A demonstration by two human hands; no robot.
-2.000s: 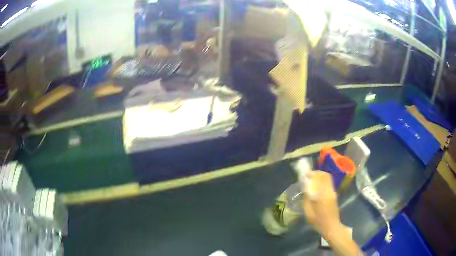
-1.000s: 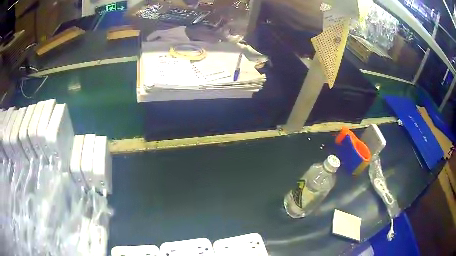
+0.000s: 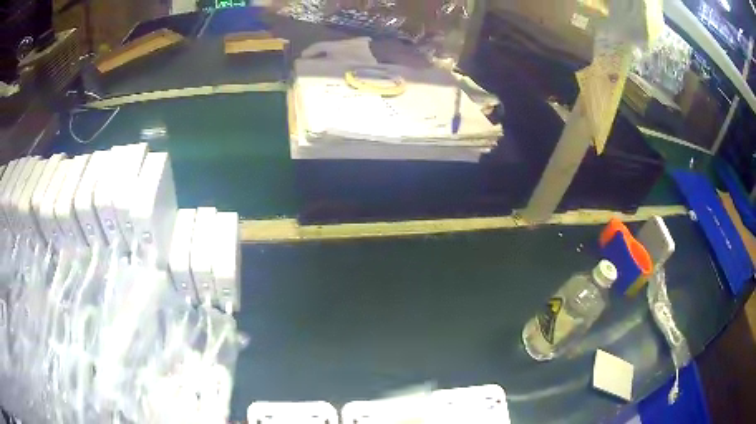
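White power strips lie at the bottom edge of the head view, one on the left (image 3: pixel 293 412) and a wider white stretch to its right (image 3: pixel 464 403), both cut off. A faint pale blur shows just above the wider one. A clear bottle (image 3: pixel 569 314) with a white cap and a dark and yellow label stands on the dark green bench, right of the middle. A small pale square block (image 3: pixel 613 375) lies below and right of it. Neither of my hands can be made out in the picture.
Rows of white strips (image 3: pixel 124 195) with bagged cords stand at left. An orange and blue holder (image 3: pixel 626 256) and a corded white block (image 3: pixel 656 241) are at right, near a blue bin (image 3: pixel 692 393). A paper stack (image 3: pixel 390 137) lies behind the pale rail (image 3: pixel 373 228).
The hand seen two seconds earlier near the bottle is out of view. The view has shifted, so the bench things sit further right, and more standing strips show at left.
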